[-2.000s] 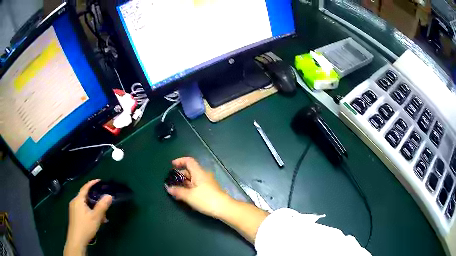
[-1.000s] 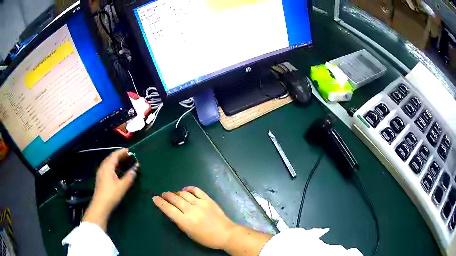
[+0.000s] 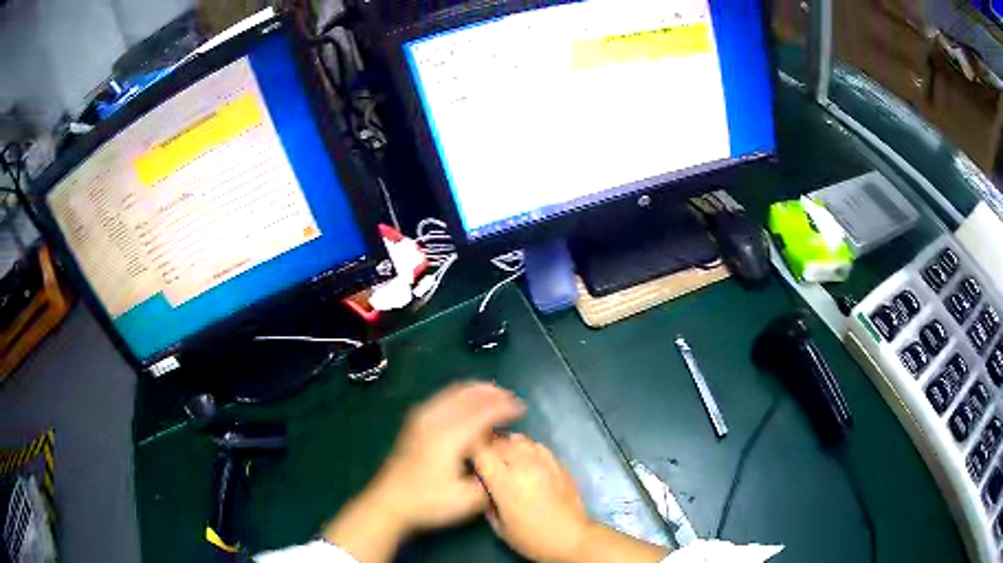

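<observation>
My left hand (image 3: 429,456), blurred, and my right hand (image 3: 533,493) meet over the green mat at lower centre. A small dark object, perhaps a watch body (image 3: 473,466), shows only as an edge at my right fingertips; most of it is hidden. Whether my left hand also grips it cannot be told. One black watch body (image 3: 367,362) sits at the end of the left white lead. Another watch body (image 3: 487,331) sits at the end of the right lead. A black scanner with yellow trim (image 3: 233,484) lies at the left.
Two monitors (image 3: 645,202) stand behind. A thin silver stick (image 3: 702,385), a black scanner (image 3: 808,374) with its cable, a mouse (image 3: 741,244), a green pack (image 3: 811,240) and a clear box (image 3: 866,211) are to the right. A white tray of watches (image 3: 904,372) is at far right.
The left lead's bare white disc now has a watch body on it. My left hand let go of the black scanner, went to that lead, then moved right to my right hand. The view shifted.
</observation>
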